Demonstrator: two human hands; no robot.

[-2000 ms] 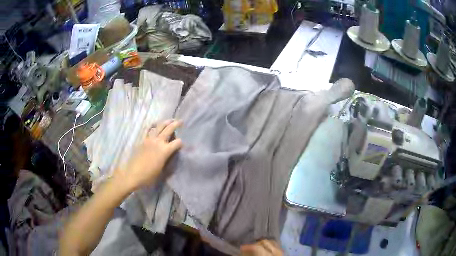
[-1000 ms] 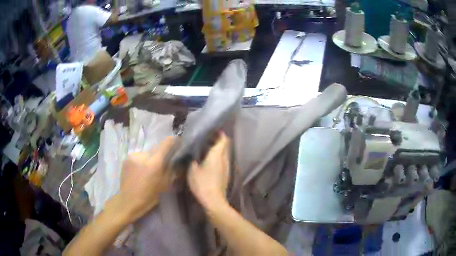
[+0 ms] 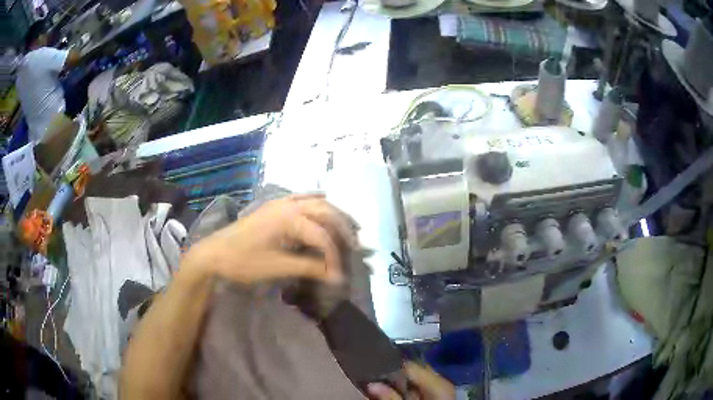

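A grey-taupe garment panel (image 3: 254,340) hangs under my hands in front of the overlock machine (image 3: 539,203). My left hand (image 3: 285,242) is bent over the upper part of the cloth with its fingers curled around it, somewhat blurred. A dark brown piece (image 3: 363,344) runs from under my left hand down to my right hand. My right hand (image 3: 410,384) pinches its lower end at the bottom edge of the picture and is partly cut off. The cloth is left of the machine's presser area, apart from it.
A pile of pale panels (image 3: 109,273) lies at left. Striped blue-teal cloth (image 3: 219,168) lies behind the work. An olive-green cloth heap (image 3: 664,289) is right of the machine, and a blue plate (image 3: 477,355) is below it. A person in a light top (image 3: 43,86) is at upper left.
The view has swung right and closer to the machine. My hands have brought the cloth toward it. The dark brown piece and the striped cloth now show. My right hand has moved lower.
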